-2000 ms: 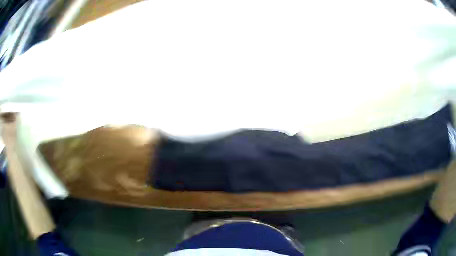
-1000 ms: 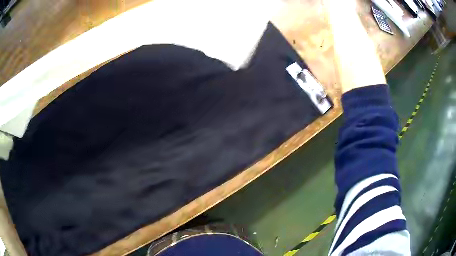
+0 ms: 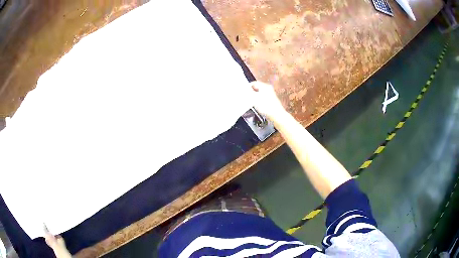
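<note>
A large white fabric panel (image 3: 131, 106) lies over a black fabric panel (image 3: 186, 176), which shows along the table's front edge and as a thin strip at the right. My right hand (image 3: 264, 101) grips the white panel's right corner between thumb and fingers, just above the metal weight (image 3: 260, 127). The weight lies on the black panel's right end, partly hidden under the white cloth and hand. My left hand (image 3: 56, 243) is at the white panel's lower left corner, partly cut off by the bottom edge, its thumb on top of the cloth.
The scuffed brown wooden table (image 3: 312, 50) runs to the upper right. A small dark gridded item (image 3: 382, 6) and a pale curved strip (image 3: 405, 9) lie at its far end. A white bent shape (image 3: 389, 97) and yellow-black tape (image 3: 390, 136) show on the green floor.
The white panel has come down from the far side over the black one. My right hand has moved back to the weight end, and my left hand now shows at the lower left.
</note>
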